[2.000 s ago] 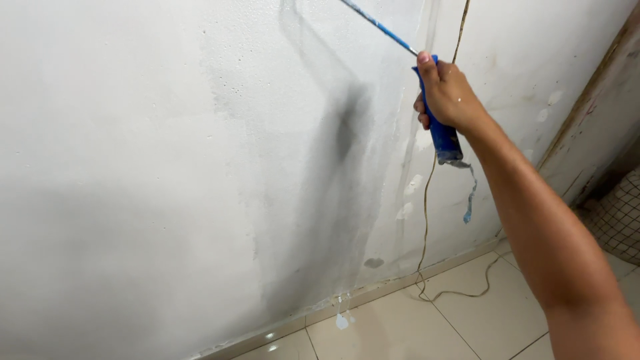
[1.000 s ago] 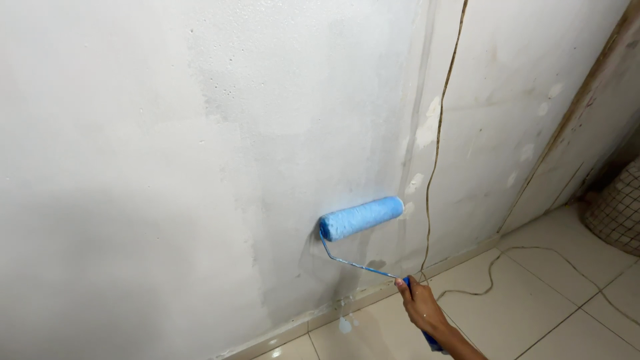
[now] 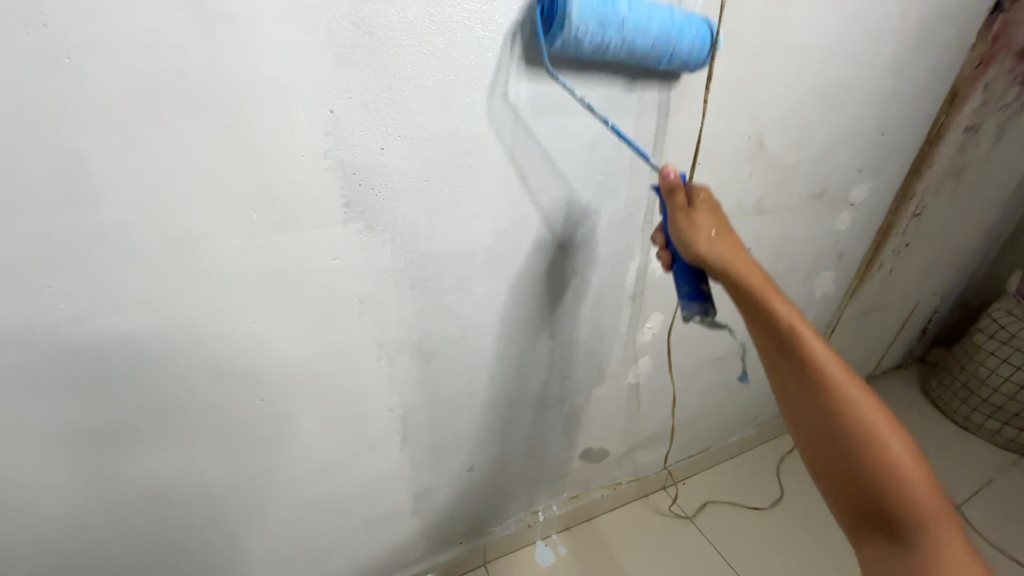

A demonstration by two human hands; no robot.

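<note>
My right hand point(image 3: 694, 220) grips the blue plastic handle of a paint roller point(image 3: 692, 284), with its thumb at the top of the grip. From the handle a thin blue wire frame point(image 3: 604, 120) rises up and left to the light blue roller cover point(image 3: 628, 34), near the top edge of the view, close against the white wall point(image 3: 240, 280). A strand of paint or fibre dangles from the handle's lower end. Part of the wall looks damp and greyer. My left hand is out of view.
A thin brown cord point(image 3: 670, 384) hangs down the wall beside the roller and trails over the tiled floor point(image 3: 640, 536). White paint drips point(image 3: 544, 552) lie by the baseboard point(image 3: 624, 494). At the right edge stands a round wire-mesh basket point(image 3: 984, 376).
One second ago the roller was low on the wall, near the baseboard; my right hand has moved it up the wall. The grip on the handle has stayed.
</note>
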